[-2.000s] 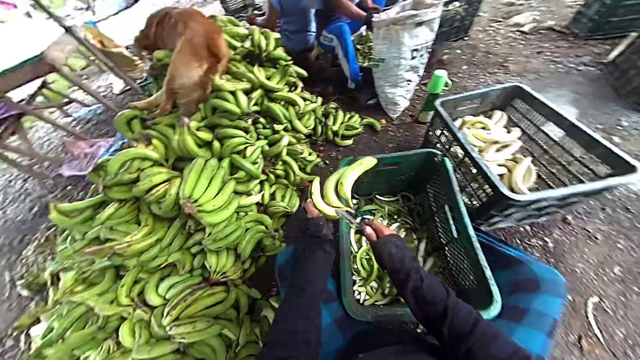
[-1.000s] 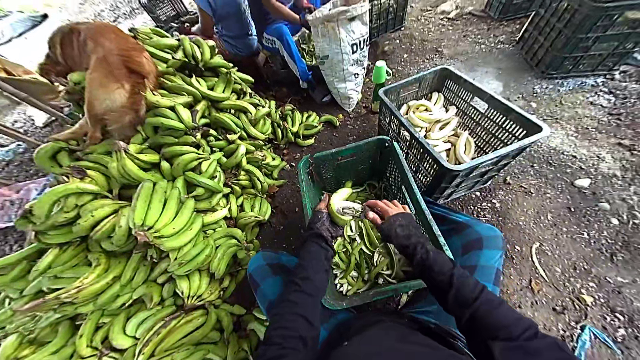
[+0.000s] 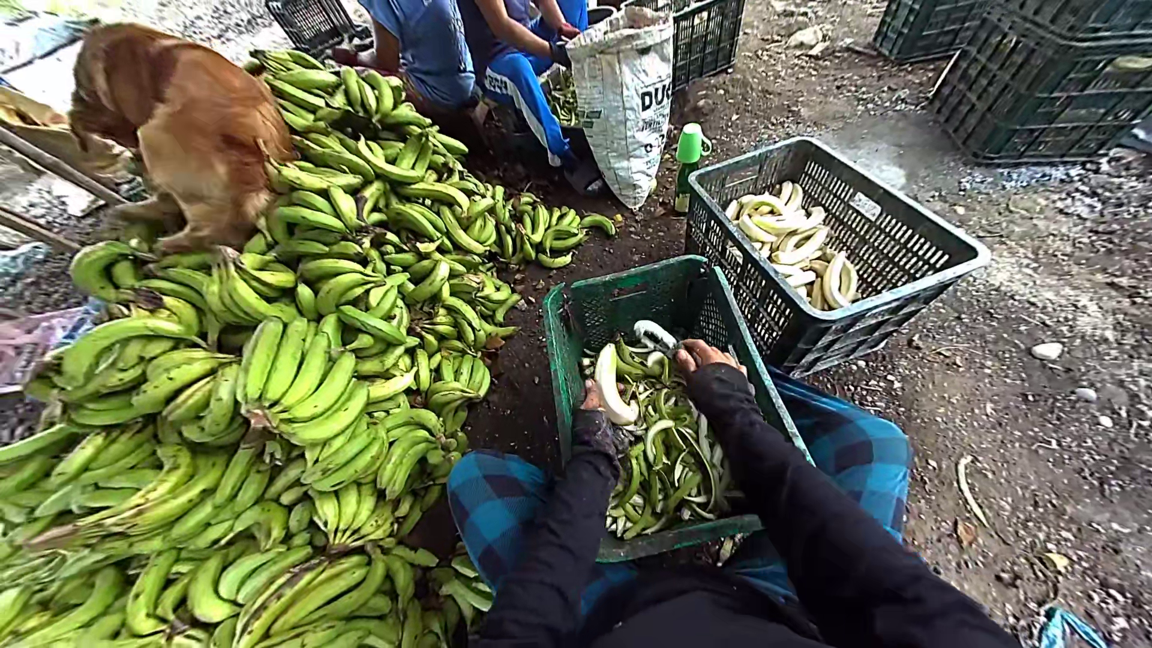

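My left hand point(image 3: 592, 396), at the left inner side of the green plastic crate point(image 3: 555, 360), grips a pale peeled plantain point(image 3: 614, 387). To its right, my right hand point(image 3: 707, 356) is curled around a small metal tool, mostly hidden by the fingers. Another pale piece of plantain point(image 3: 654, 336) lies just beyond the tool. Green peels point(image 3: 670, 468) fill the bottom of the crate between my legs. Beside it on the right, peeled plantains point(image 3: 792, 236) lie in a dark plastic crate point(image 3: 936, 261). A large heap of green plantains point(image 3: 315, 378) spreads on the left.
A brown dog point(image 3: 193, 135) stands on the heap's far left. Ahead, two seated people point(image 3: 531, 81) are beside a white woven sack point(image 3: 625, 108). A green flask point(image 3: 688, 166) stands near the dark crate. More crates point(image 3: 1044, 85) are stacked at the back right.
The plantain, held raised over the crate two seconds ago, is now lower inside it, with both hands. Its green peel strips are no longer seen on it. The view has shifted.
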